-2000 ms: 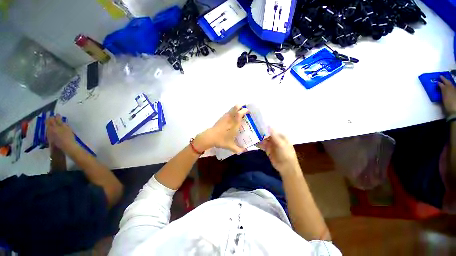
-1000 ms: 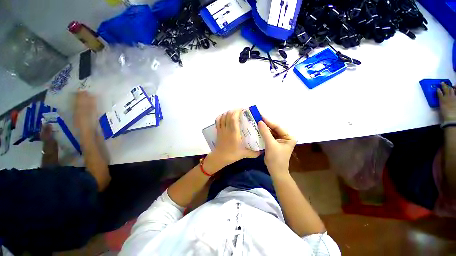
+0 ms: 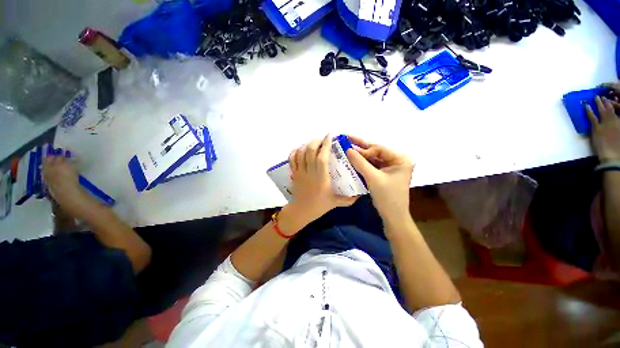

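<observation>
A white retail box (image 3: 345,175) with small print and blue edges is held over the table's front edge. My left hand (image 3: 313,173) lies across its left part, fingers spread over the printed face. My right hand (image 3: 385,171) grips the blue end at the right with thumb and fingers. Whether the end flap is fully closed cannot be told. A blue insert tray (image 3: 435,79) with a black cable in it lies further back on the table.
Filled packs (image 3: 166,155) lie at left. Carton stacks (image 3: 369,17) and a large black cable heap (image 3: 483,24) are at the back. Clear plastic bags (image 3: 173,85) and a phone (image 3: 105,88) are back left. A person's hand (image 3: 64,178) works at left, another's (image 3: 604,129) on a blue tray at right.
Compared with two seconds ago, the left hand lies flatter across the box, and the right hand has moved up to its blue end. The neighbour's hands at left have moved.
</observation>
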